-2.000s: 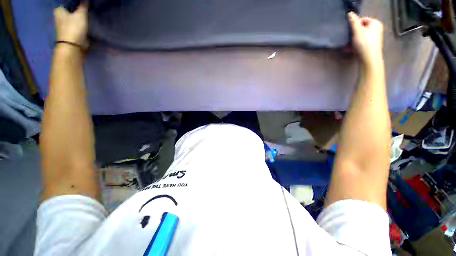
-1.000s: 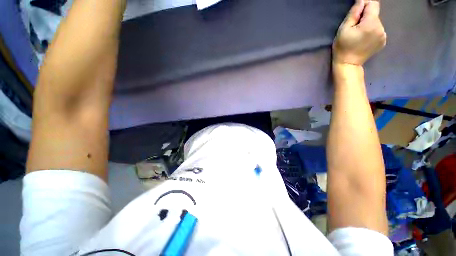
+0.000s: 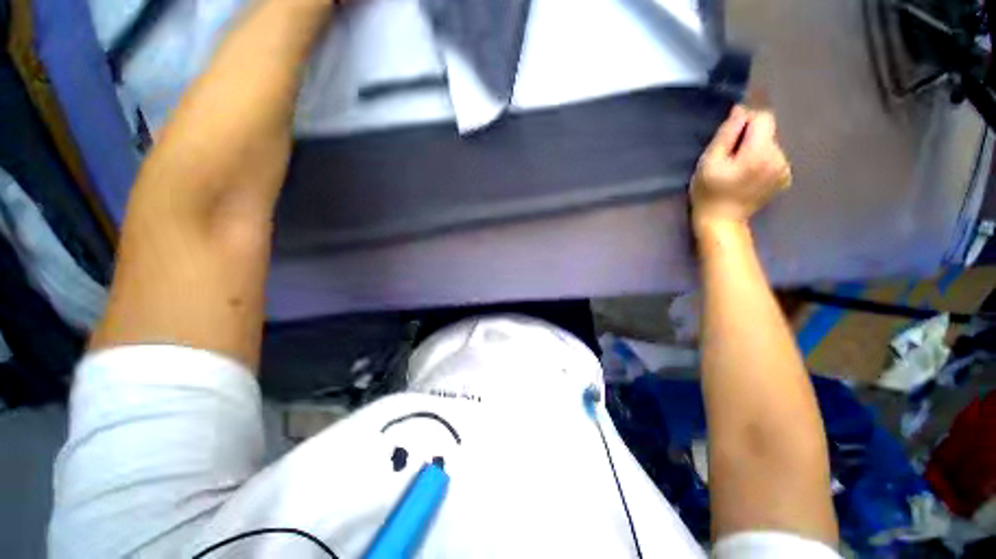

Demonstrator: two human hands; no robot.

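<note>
A dark grey garment [image 3: 491, 169] lies across the pressing table [image 3: 437, 271], its long dark edge facing me. Its pale interlining [image 3: 595, 60] lies uppermost further back, crossed by dark strips. A pale pointed piece [image 3: 476, 100] hangs over the dark band. My right hand [image 3: 743, 164] is closed on the garment's right corner. My left arm reaches over the garment's left part; my left hand is cut off by the top edge, with only a bit near the wrist showing, so its grip is hidden.
Dark metal parts and a black cable [image 3: 939, 49] are at the table's upper right. Dark and pale garments [image 3: 49, 235] hang at the left. Below the table at the right are a cardboard box with blue tape [image 3: 846, 333], blue bundles [image 3: 874, 448] and a red item [image 3: 970, 459].
The garment, first held by both sides with its dark face up, now shows its pale inside. My left hand has gone beyond the top edge. My right hand has moved lower and slightly left.
</note>
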